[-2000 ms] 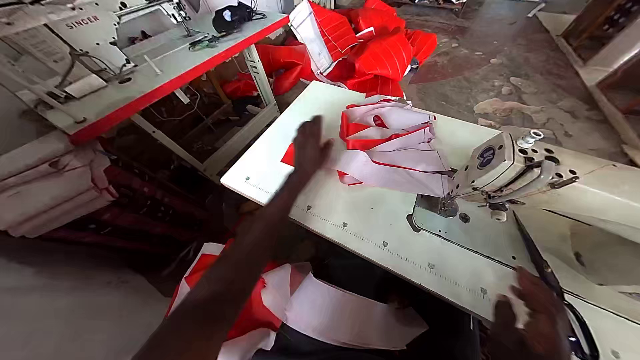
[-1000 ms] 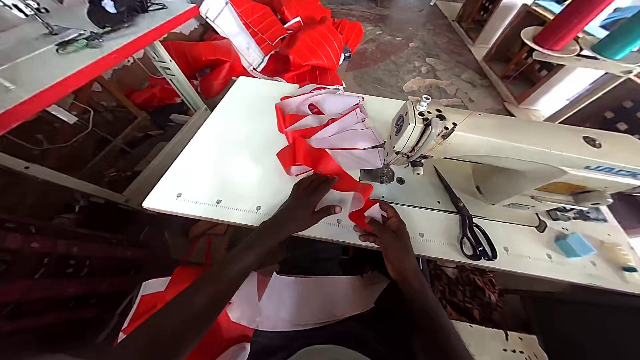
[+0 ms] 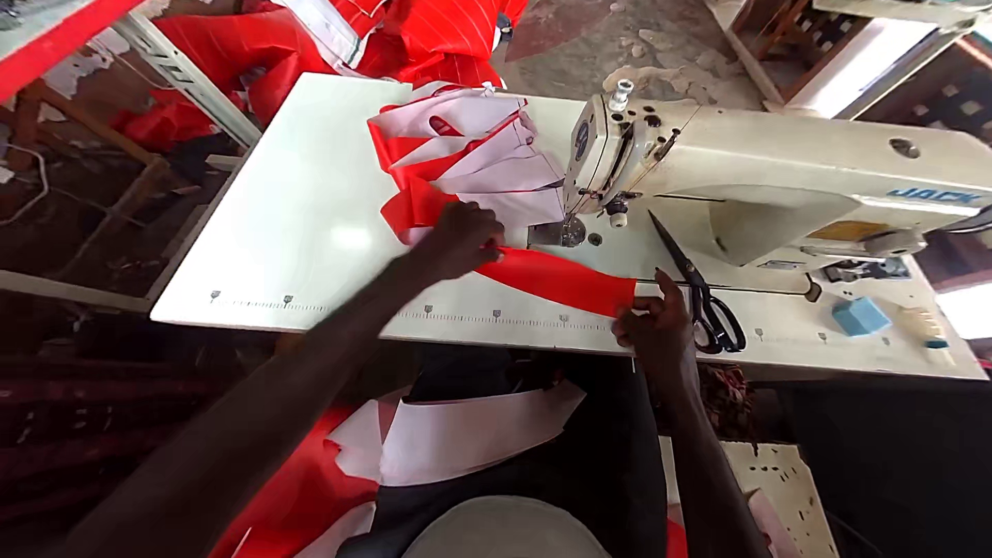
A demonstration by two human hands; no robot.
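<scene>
A red fabric strip [image 3: 562,280] lies stretched in front of the sewing machine's needle area, between my two hands. My left hand [image 3: 463,239] grips its left part, beside a folded stack of red and pale pink fabric strips [image 3: 488,159]. The strip's right end is pinched by my right hand [image 3: 657,314]. Just right of that hand, black-handled scissors [image 3: 701,298] rest on the white machine table [image 3: 271,194]. The Jack sewing machine [image 3: 775,155] stands behind, its presser foot near the stack's right edge. Pale and red fabric pieces [image 3: 473,438] lie on my lap.
A light blue block [image 3: 862,316] and a small brush-like item [image 3: 926,329] sit at the table's right end. Red striped fabric [image 3: 434,39] is heaped behind the table. Another table with a red edge [image 3: 70,43] stands at the upper left.
Two seconds ago my hands were apart, the left by the stack. They came together on a crumpled red piece, which now lies flat and extended, with my right hand farther right at its end.
</scene>
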